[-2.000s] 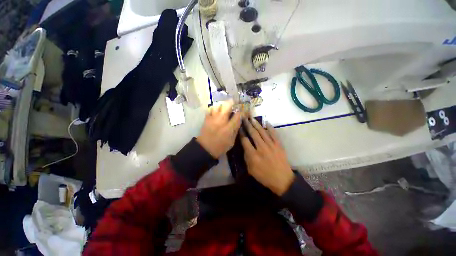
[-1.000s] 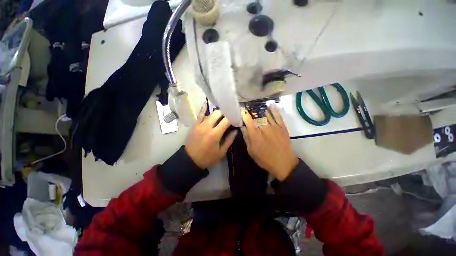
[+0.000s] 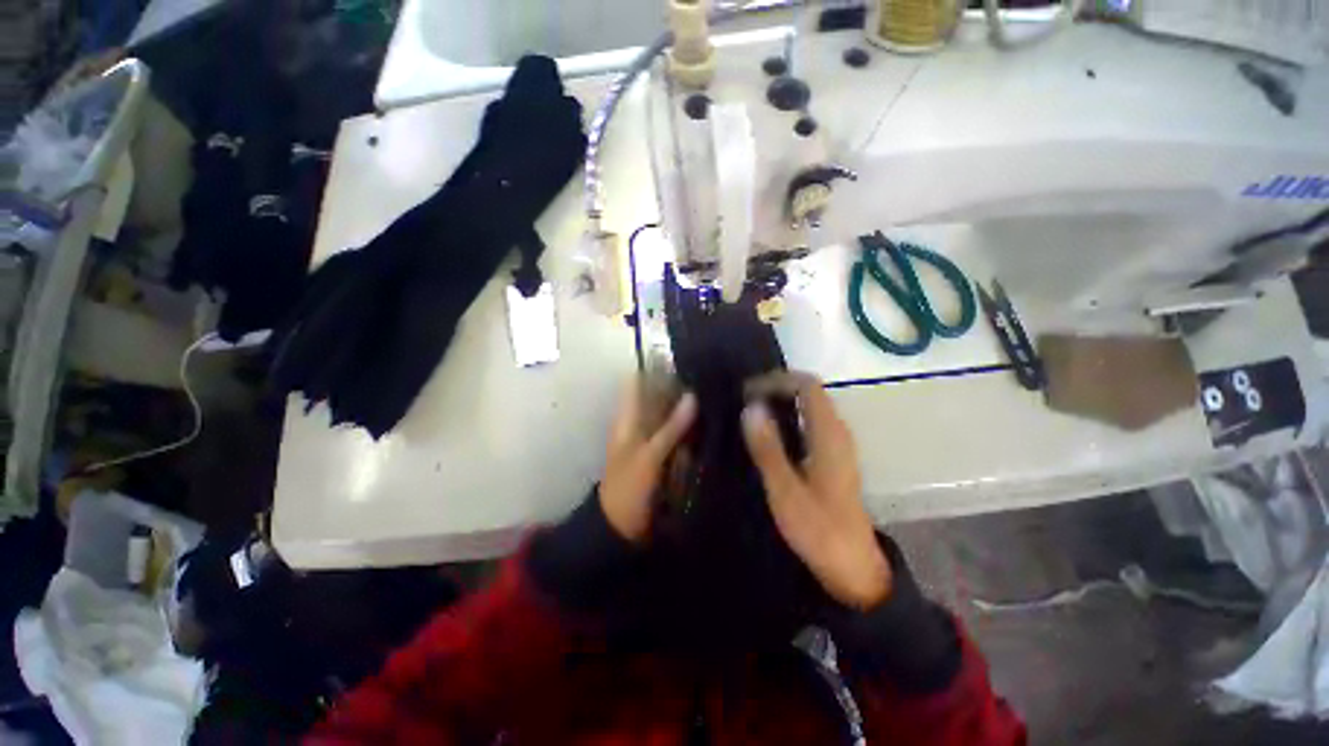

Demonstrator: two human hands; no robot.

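Observation:
A black garment piece (image 3: 729, 394) runs from under the needle area of the white sewing machine (image 3: 933, 161) toward my lap. My left hand (image 3: 641, 445) is at the cloth's left edge, slightly blurred, with thumb and fingers apart around a fold. My right hand (image 3: 819, 488) lies at its right edge, its thumb on or just over the cloth and its fingers bent; the grip is unclear. The presser foot area (image 3: 710, 292) is partly hidden by the machine head. A small orange-yellow block (image 3: 770, 309) sits beside it.
A bundle of black strips (image 3: 423, 277) lies left, with a white tag (image 3: 532, 324) beside it. Green-handled scissors (image 3: 892, 299), black thread snips (image 3: 1012, 335), a brown patch (image 3: 1118, 379) and a black card with white figures (image 3: 1251, 404) lie right. A white cloth pile (image 3: 110, 641) is lower left.
Both hands have drawn back from the needle toward me, and more black cloth shows between them. The view has shifted, showing more of the machine head.

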